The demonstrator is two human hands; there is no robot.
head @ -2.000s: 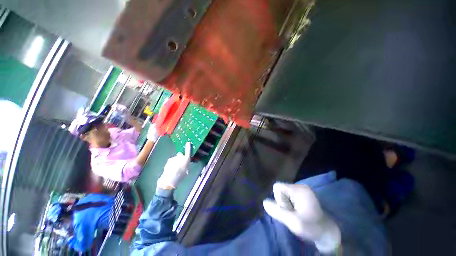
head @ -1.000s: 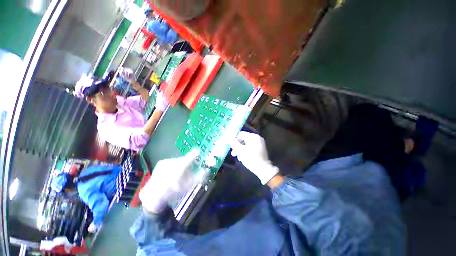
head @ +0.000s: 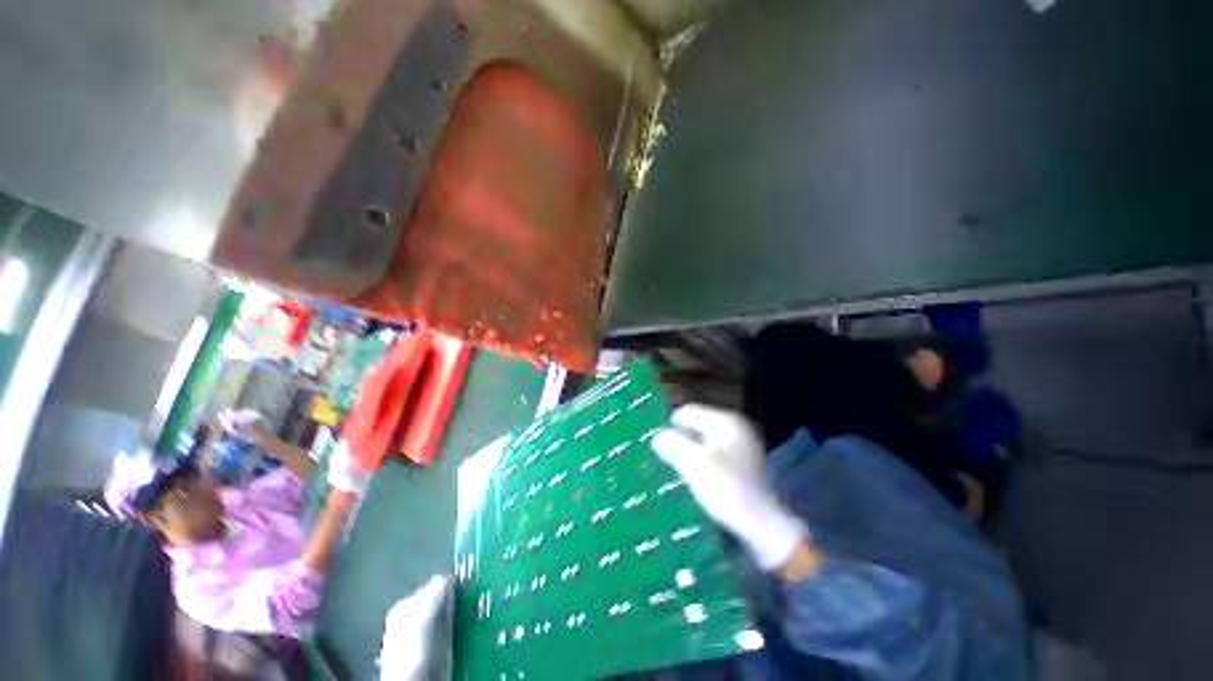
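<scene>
A large green circuit board [head: 585, 532] with rows of small white pads is held up in front of me, its lower edge near the picture's bottom. My right hand [head: 732, 482], in a white knit glove, grips its right edge. My left hand [head: 419, 636], also white-gloved, is at its lower left edge, blurred and cut off by the bottom of the picture. Its fingers are largely hidden at the board.
A red-brown crusted flap [head: 512, 213] hangs above, beside a dark grey-green panel [head: 905, 173]. Across the green-topped line [head: 386, 532] a person in pink [head: 246, 559] holds red foam pads [head: 406, 399]. Another person's dark clothing [head: 825, 399] shows at the right.
Both hands came to the board on the line, and it is now lifted closer to me and looks larger. The view has turned, bringing the flap and panel lower in the picture.
</scene>
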